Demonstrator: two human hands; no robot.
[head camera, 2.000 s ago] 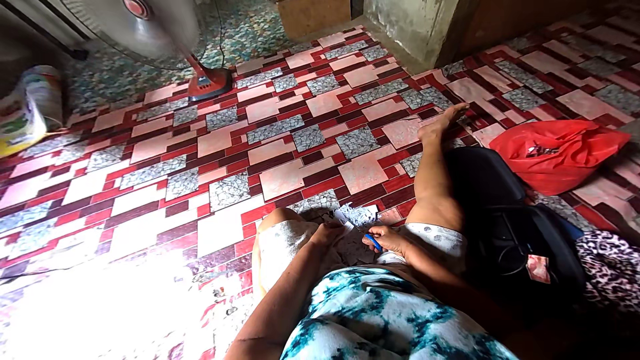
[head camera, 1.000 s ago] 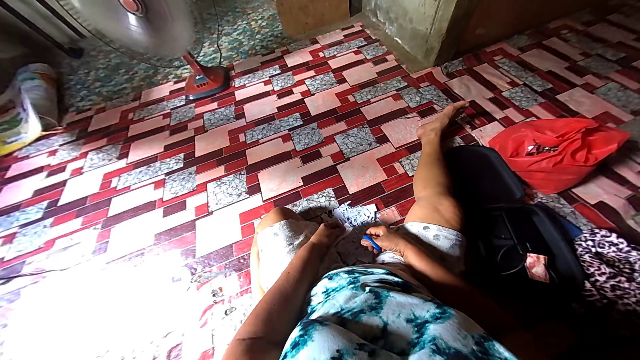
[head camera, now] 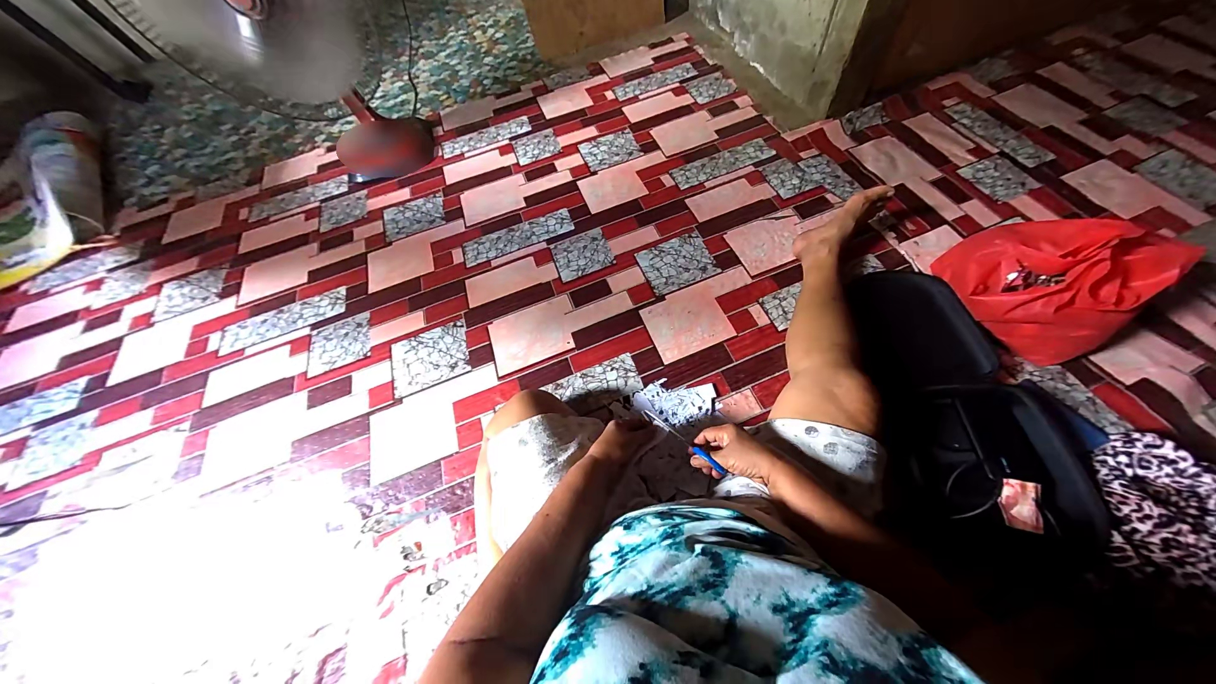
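Note:
Blue-handled scissors (head camera: 708, 462) are held in my right hand (head camera: 739, 452) over my lap, their blades pointing up and left toward my left hand (head camera: 624, 441). My left hand is closed near the blade tips; something small and pale seems to be at its fingers, too small to name. Just beyond both hands lies a heap of shredded white paper (head camera: 676, 403) between my legs. Below the hands, darker scraps or cloth lie in shadow between my thighs, and I cannot tell which.
A red plastic bag (head camera: 1064, 294) and an open black case (head camera: 959, 418) lie at the right, beside leopard-print cloth (head camera: 1159, 494). A pedestal fan (head camera: 388, 147) stands at the upper left, near a plastic sack (head camera: 66, 180). A concrete post (head camera: 788, 57) rises at the top.
The scissors now show their blades extended toward my left hand, where earlier mostly the blue handle was visible. Both hands remain over my lap.

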